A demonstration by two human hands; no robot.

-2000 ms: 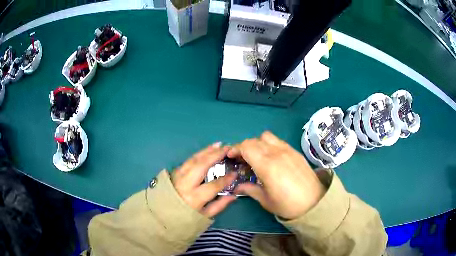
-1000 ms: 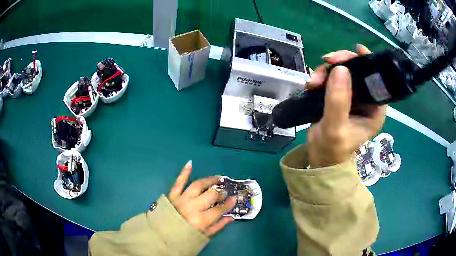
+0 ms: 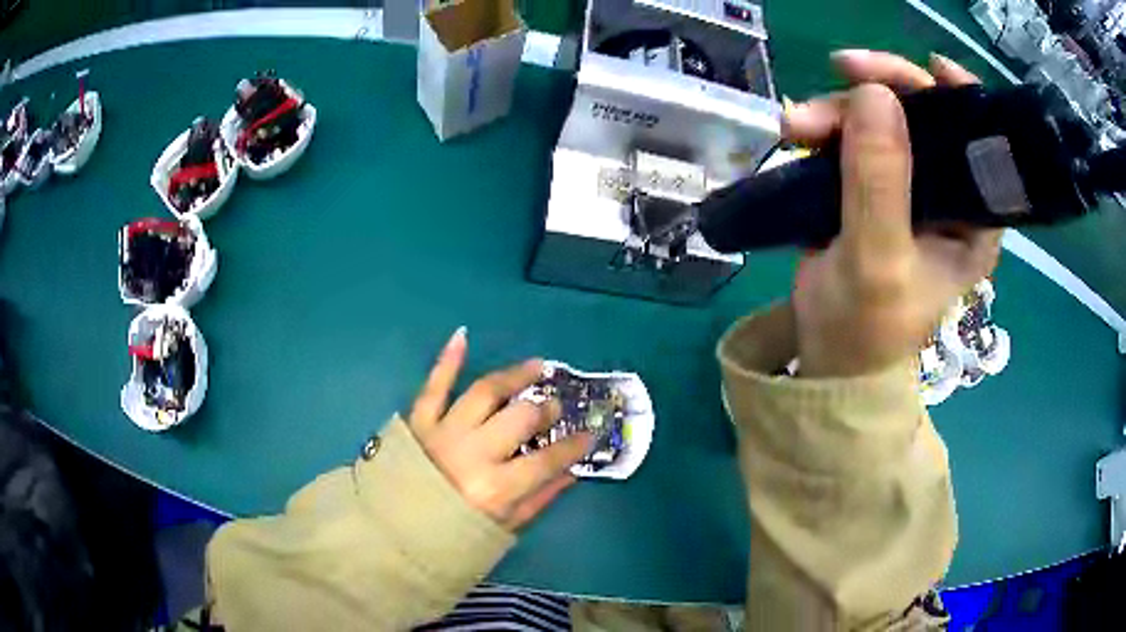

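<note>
A white housing (image 3: pixel 638 426) with a dark circuit board (image 3: pixel 590 417) on it lies on the green bench in front of me. My left hand (image 3: pixel 500 442) holds it from the left, with several fingers spread over the board and partly hiding it. My right hand (image 3: pixel 883 235) is closed around a thick black electric screwdriver (image 3: pixel 790 198), held tilted. The screwdriver's tip end is at the metal outlet (image 3: pixel 654 235) of the grey-white screw feeder (image 3: pixel 673 117). The tip itself is hard to make out.
Several housings with red and black wires (image 3: pixel 164 368) stand at the left. An open small carton (image 3: pixel 473 80) stands left of the feeder. Units with boards (image 3: pixel 975 333) sit at the right, partly hidden by my right arm. White parts (image 3: pixel 1115 482) lie at the right edge.
Two seconds ago both hands were on the unit and the screwdriver hung by the feeder. My right hand has since grasped the screwdriver. My left hand has stayed on the unit.
</note>
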